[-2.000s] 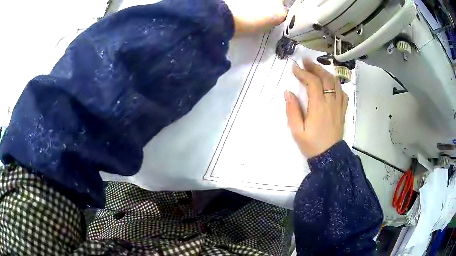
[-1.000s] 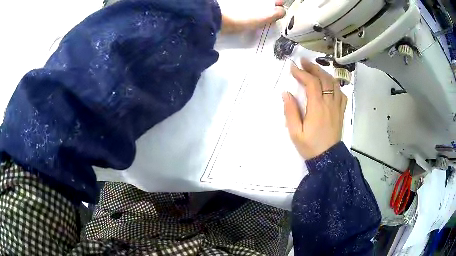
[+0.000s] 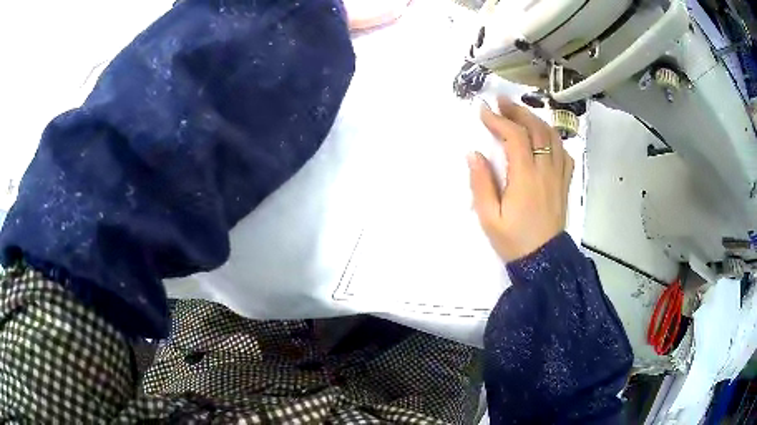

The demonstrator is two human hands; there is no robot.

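A large white fabric panel (image 3: 398, 249) lies under both arms, with a thin dark double line near its lower left corner; much of it is overexposed. My right hand (image 3: 527, 178), with a ring, lies flat on the panel, fingers spread, fingertips just below the presser foot area (image 3: 471, 80). My left hand (image 3: 375, 12) is at the top edge, partly cut off and washed out; its fingers cannot be made out. The needle cannot be made out.
The off-white sewing machine head (image 3: 564, 33) fills the top right, with a ribbed knob (image 3: 565, 121) beside my right fingers. Red-handled scissors (image 3: 666, 319) lie right of my right sleeve. White pieces (image 3: 720, 332) lie at the far right.
My left hand has moved left, away from the presser foot, and shows less. My right hand has barely moved. The panel's upper lines have faded into glare.
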